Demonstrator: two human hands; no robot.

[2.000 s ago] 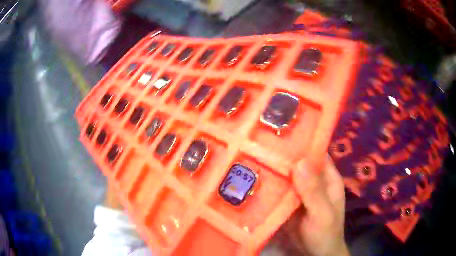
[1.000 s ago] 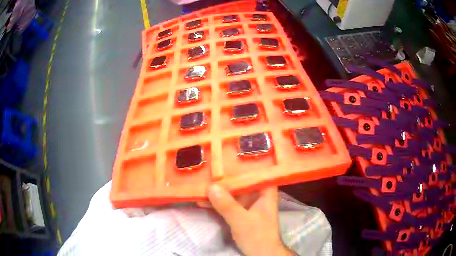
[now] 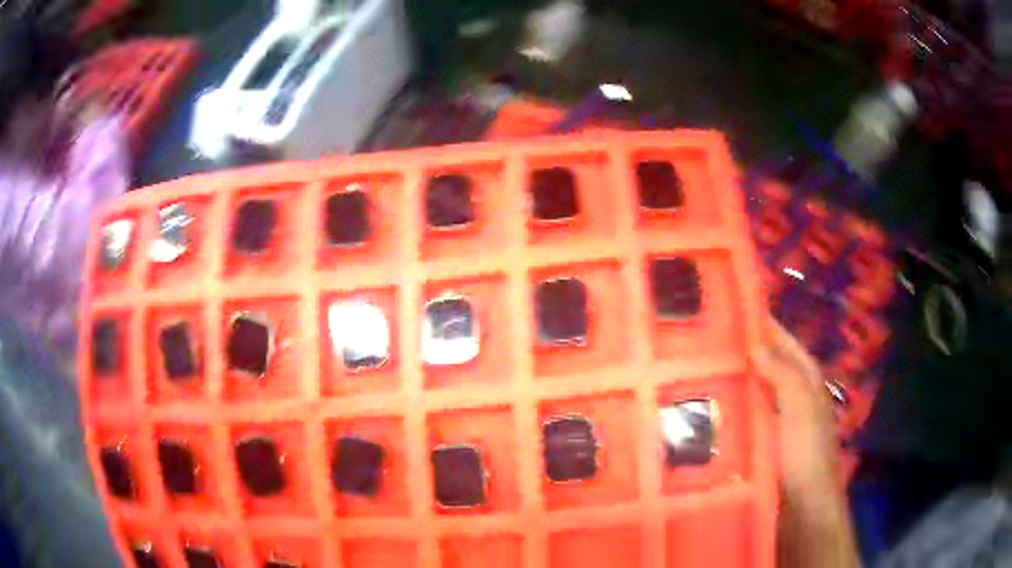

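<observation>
The large orange-red tray (image 3: pixel 499 266) fills the middle of the head view, tipped up towards me, its lower edge cut off by the frame. Square smartwatch bodies with dark screens (image 3: pixel 449 200) lie in the pockets of its upper three rows; a few screens shine white with glare. The lowest visible row holds some bodies at the left, and its pockets to the right show none. My right hand (image 3: pixel 810 444) holds the tray's right edge, its fingers partly hidden and blurred. My left hand is not in view.
A white box-like device (image 3: pixel 366 89) stands at the upper left, blurred. Another orange tray with purple strips (image 3: pixel 821 266) lies behind to the right. A further orange tray (image 3: pixel 139 78) is at the far left, with a person's pale purple sleeve or clothing (image 3: pixel 56 222) below it.
The tray has turned from lengthwise to crosswise and now stands closer and more upright. My right hand has gone from its near edge to the right edge. The view has swung from aisle to bench.
</observation>
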